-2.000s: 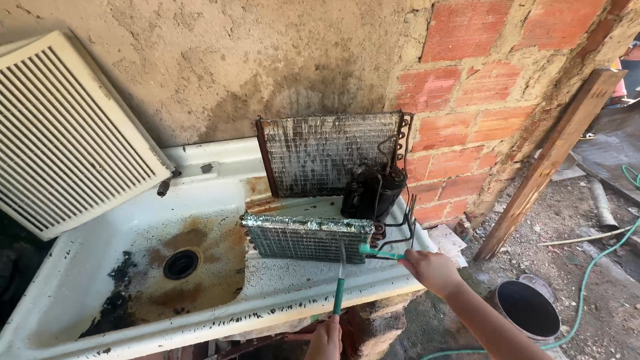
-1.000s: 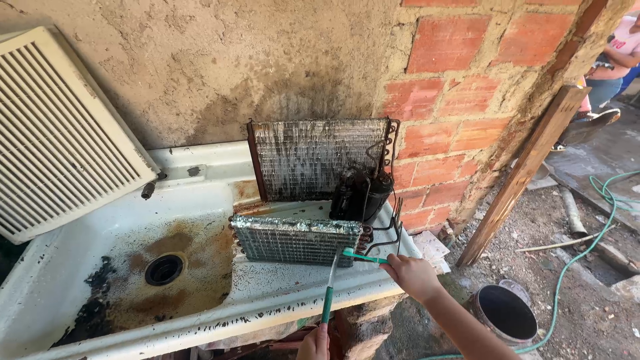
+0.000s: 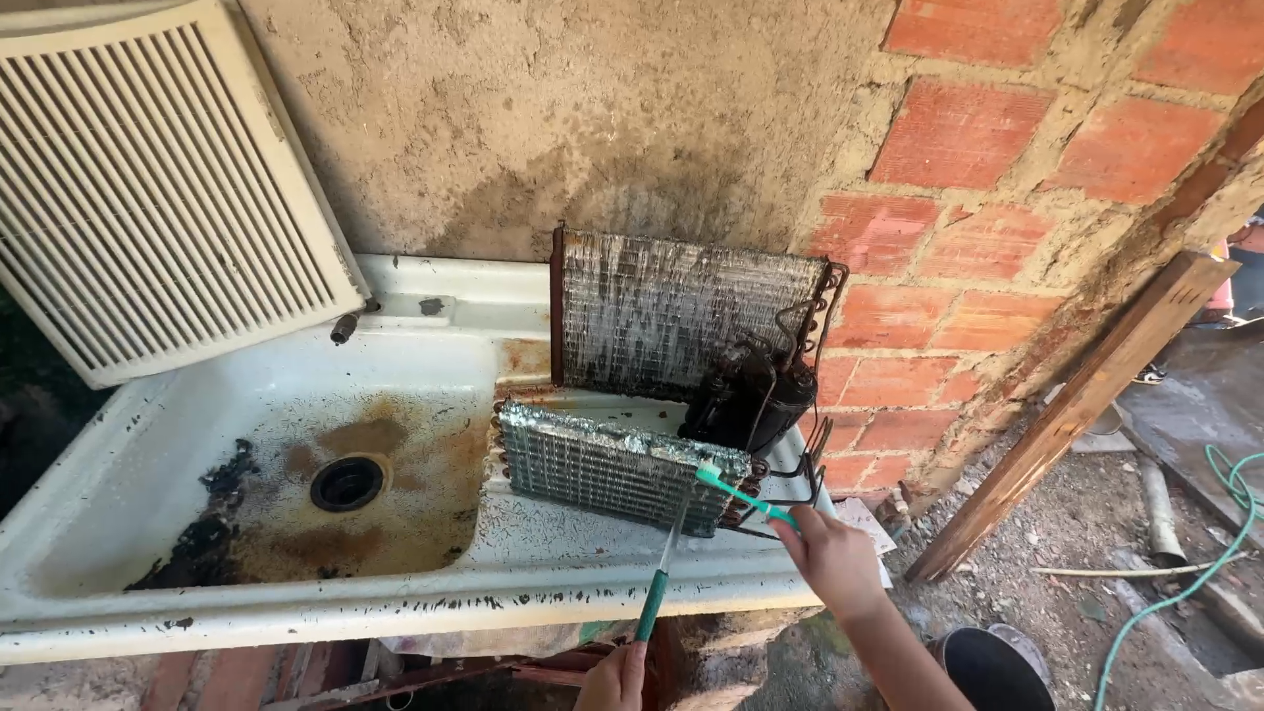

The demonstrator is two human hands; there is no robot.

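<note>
My right hand (image 3: 832, 558) grips a green toothbrush (image 3: 743, 494), its head at the top right corner of the nearer finned coil (image 3: 612, 469). Held in my left hand (image 3: 614, 679) is a thin metal-shafted tool with a green handle (image 3: 653, 604); its tip meets the coil's front near the right end, and the tip's exact shape is unclear. The nearer coil stands on the drainboard of a white enamel sink (image 3: 296, 617). Behind it a larger, dirty finned coil (image 3: 671, 316) leans by the wall, with a black compressor (image 3: 755, 405) and bent tubes at its right.
A cream louvred grille (image 3: 168, 188) leans over the sink's left side. The basin has a drain (image 3: 348, 483) and dark residue. A wooden post (image 3: 1071, 420) slants against the brick wall. On the ground at right are a black bucket (image 3: 992, 671), a pipe (image 3: 1161, 513) and a green hose (image 3: 1126, 632).
The toothbrush head has stayed at the coil's right end, with small shifts. The person at the upper right, seen more fully one second ago, is now mostly out of view.
</note>
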